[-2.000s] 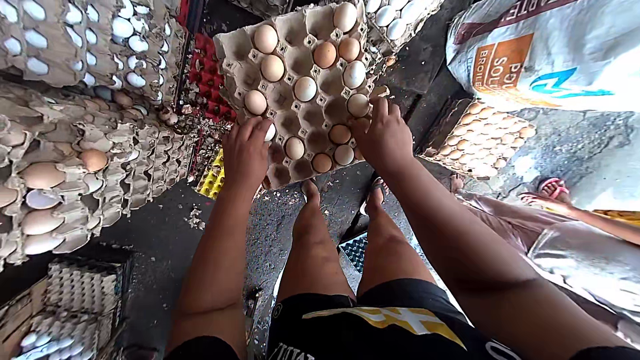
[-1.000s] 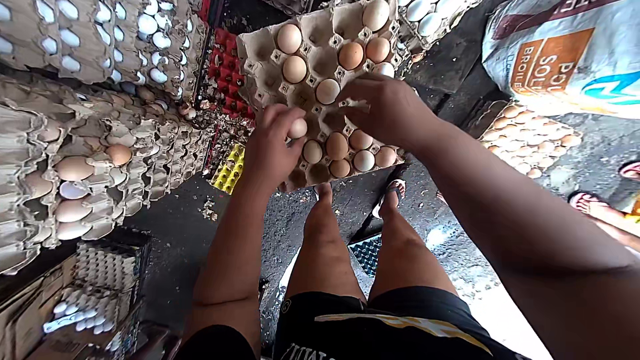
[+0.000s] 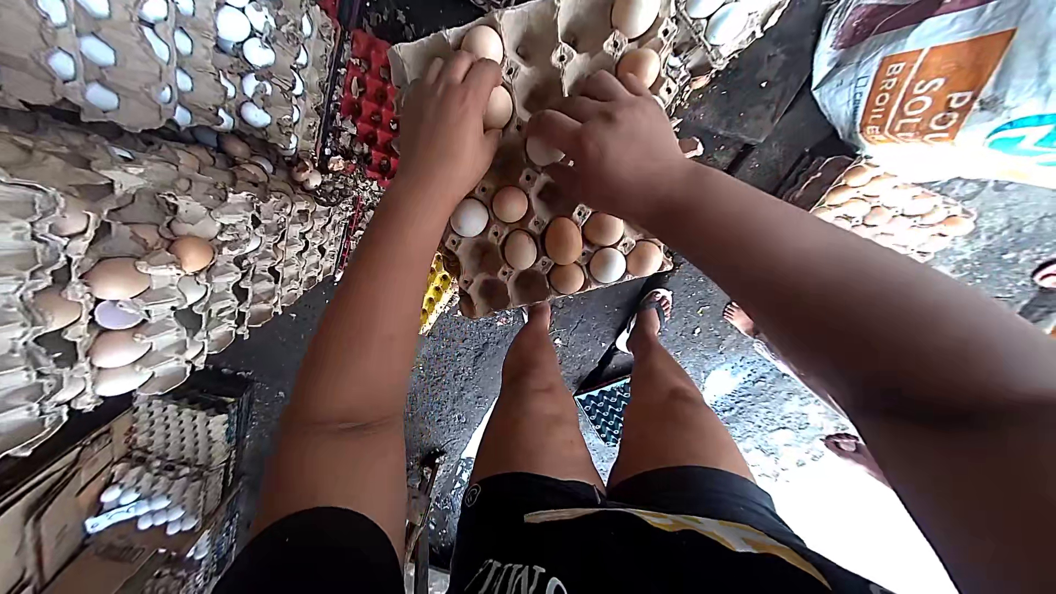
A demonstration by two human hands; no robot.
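A grey cardboard egg tray lies in front of me, partly filled with brown and pale eggs. My left hand is at its upper left, the fingers curled around a light brown egg, with another egg just above the fingertips. My right hand is over the tray's middle, its thumb and fingers on a pale egg. Below the hands, several eggs sit in the lower cups, among them a darker brown egg and a white egg.
Tall stacks of cardboard trays with eggs stand at the left. A red plastic tray and a yellow one lie beside my tray. At the right are a printed feed sack and another tray of eggs. Another person's foot is nearby.
My left hand has moved up the tray from its middle, where it held an egg. More eggs sit in the lower cups than two seconds ago. The view has shifted somewhat.
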